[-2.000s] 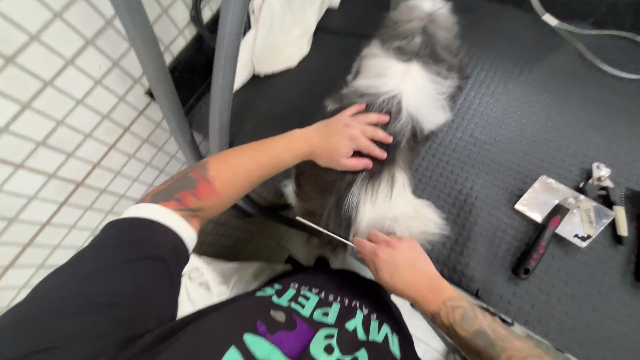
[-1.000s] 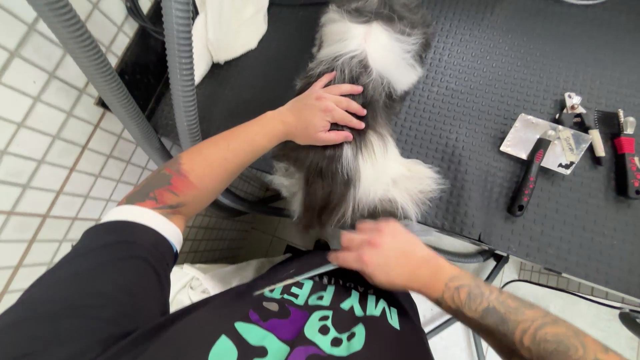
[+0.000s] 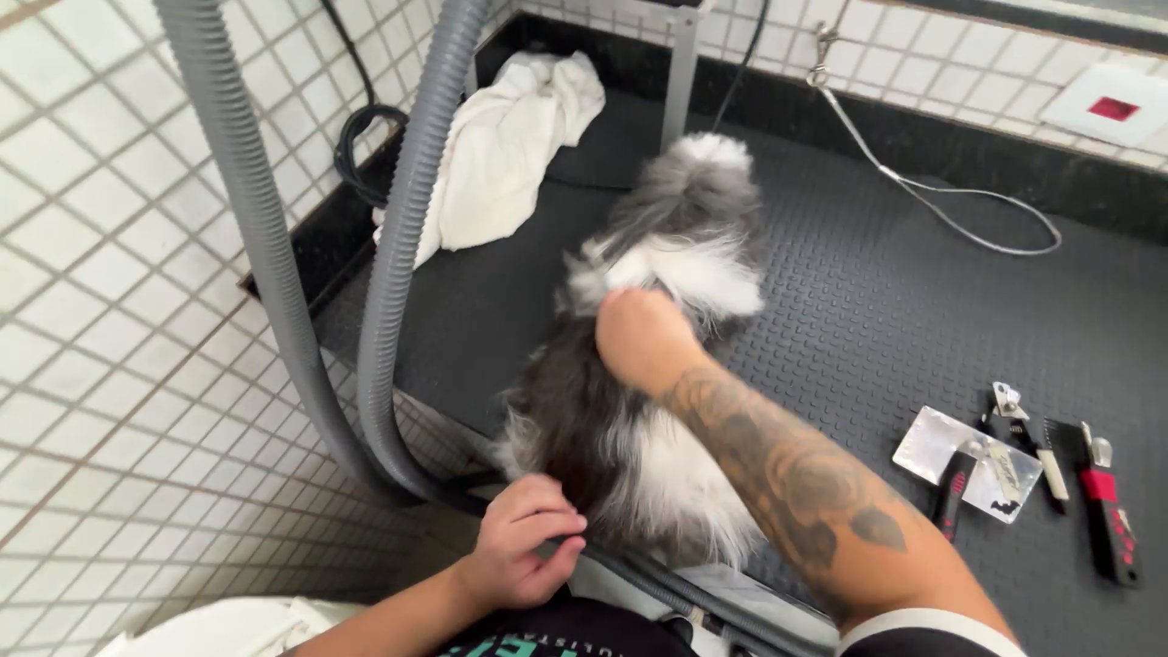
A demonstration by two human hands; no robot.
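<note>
A long-haired gray and white dog is on the black textured grooming table, its back to me. My right hand, closed like a fist and blurred, is over its upper back, close to the white fur band. What that hand may hold is hidden. My left hand is beside the dog's hindquarters, loosely curled, with a gap between thumb and forefinger and nothing visible in it. Whether it touches the fur is unclear.
Gray corrugated hoses hang at the left, near a cream towel. A cable loop lies at the back right. At right are a clear packet, a black-handled tool, a nail clipper and a red-and-black grooming tool.
My left hand has left the dog's back and is now by its rear. My right hand has moved forward onto the upper back; the thin metal comb seen in it earlier no longer shows. The view has shifted.
</note>
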